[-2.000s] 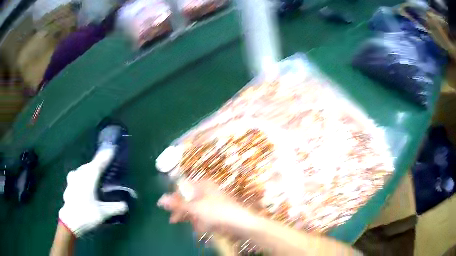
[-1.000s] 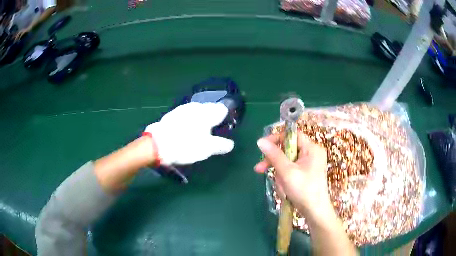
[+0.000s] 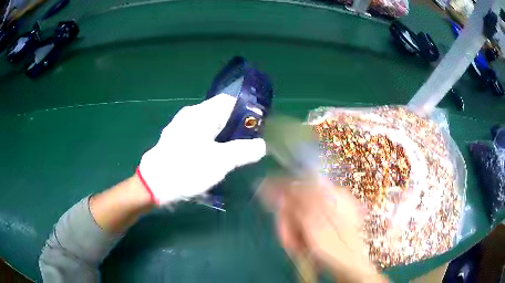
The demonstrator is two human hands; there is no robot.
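My left hand [image 3: 191, 149], in a white knitted glove with a red cuff edge, grips a navy mini fan [image 3: 256, 91] on the green belt. A round copper-coloured piece [image 3: 251, 122] sits in the fan's joint, just past my gloved fingers. My right hand [image 3: 318, 221] is bare and blurred, closed around the hammer [image 3: 296, 145]. The blurred hammer head is close to the right side of the fan joint. Part of the fan is hidden under my glove.
An open clear bag of copper bits [image 3: 426, 221] lies at right beside my right hand. A pale metal post [image 3: 451, 63] rises behind it. More navy fans [image 3: 52, 50] lie at far left and far right [image 3: 412, 41]. A dark parts bag [image 3: 487, 171] is at the right edge.
The fan has been turned in my left hand, so its joint with the copper piece now shows. The hammer, upright before, has swung towards the fan and is blurred.
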